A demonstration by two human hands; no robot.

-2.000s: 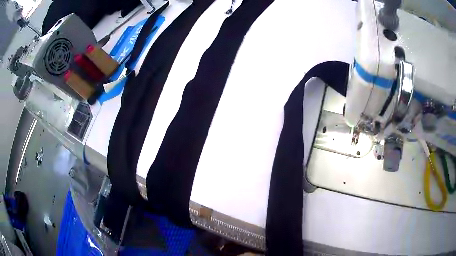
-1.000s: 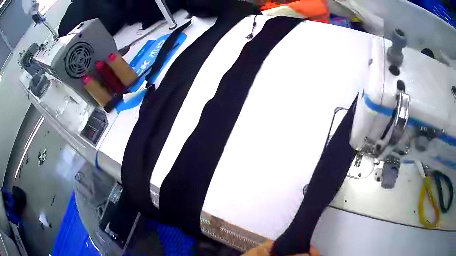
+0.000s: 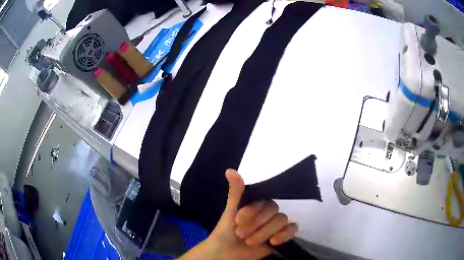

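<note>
My left hand [image 3: 254, 221] is at the bottom centre, its thumb up and fingers curled around a black fabric strip. The free end of this held strip [image 3: 295, 183] spreads to the right over the white table, and another part hangs below the fingers. My right hand is not in view. The white sewing machine head [image 3: 419, 101] stands at the right. The area under its needle [image 3: 390, 151] shows no black strip. Two more long black bands, a left one [image 3: 178, 111] and a middle one [image 3: 239, 101], lie across the table and over its front edge.
Thread cones [image 3: 122, 68] stand by a grey box with a round grille [image 3: 89, 53] at the left. A blue printed sheet [image 3: 160, 48] lies behind the cones. Snips with a yellow handle loop [image 3: 454, 200] lie at the far right. Blue material [image 3: 91, 228] is below the front edge.
The strip that was under the machine head is now away from it, to the left, in my left hand. My left hand has come further into view. The camera view has shifted.
</note>
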